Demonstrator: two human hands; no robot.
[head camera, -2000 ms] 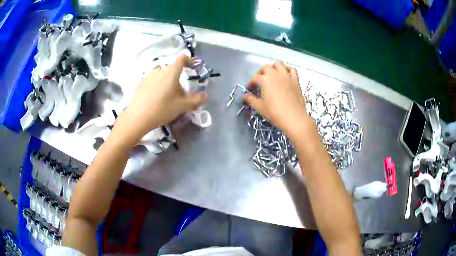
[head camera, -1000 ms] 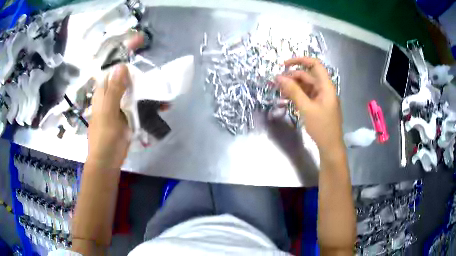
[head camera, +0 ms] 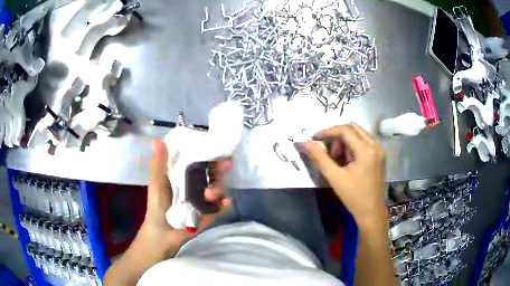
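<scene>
My left hand (head camera: 162, 215) holds a white lever handle (head camera: 193, 145) upright at the bench's front edge. The lever has a red tip at its lower end, and a black pin and a small coil spring at its upper end. My right hand (head camera: 349, 162) pinches a silver wire bail (head camera: 288, 153) between thumb and fingertips, to the right of the lever and apart from it. A tangled heap of loose wire bails (head camera: 291, 53) lies on the bench beyond both hands.
Unfinished levers (head camera: 84, 67) lie at bench left. A white squeeze bottle (head camera: 402, 124), a pink-red tool (head camera: 425, 100), a pale thin rod (head camera: 456, 128), a phone (head camera: 443, 42) and finished latch assemblies (head camera: 481, 103) are at right. Filled crates (head camera: 96, 223) stand below the bench.
The left hand has drawn the lever toward the body and turned it, red tip down. The right hand has left the heap with a bail. The view has tilted down.
</scene>
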